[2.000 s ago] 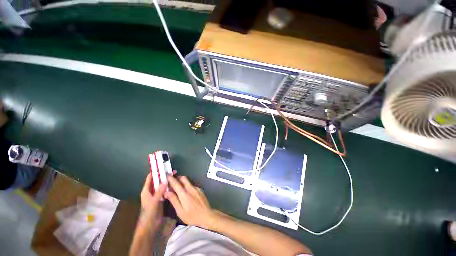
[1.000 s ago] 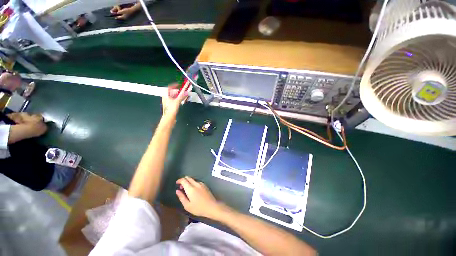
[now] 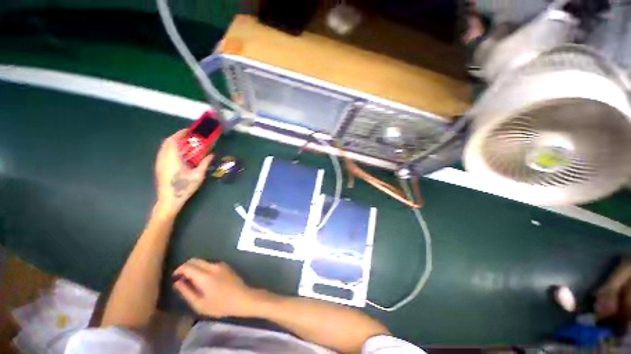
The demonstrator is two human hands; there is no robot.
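Observation:
A red keypad phone (image 3: pixel 201 138) with a small dark screen is in my left hand (image 3: pixel 176 169), held face up near the tester's left handle. My right hand (image 3: pixel 210 287) rests at the front of the green bench with fingers loosely curled and nothing visible in it. A small black-and-gold part (image 3: pixel 227 169) lies just right of the phone. Two dark-blue plates with white slotted edges, a left one (image 3: pixel 287 197) and a right one (image 3: pixel 344 231), lie side by side to the right of my hands. The picture is blurred.
The radio tester (image 3: pixel 297 104) stands behind the plates, with copper-brown cables (image 3: pixel 377 182) at its front. A white cable (image 3: pixel 429 256) loops around the plates. A round fan (image 3: pixel 553 138) is at right. A carton with white bags (image 3: pixel 55 314) is lower left. Part of a person shows at far right.
Since two seconds ago, my left hand has moved forward from near my body with the red phone, and my right hand has let go and drawn back. A white item held with the phone is no longer seen.

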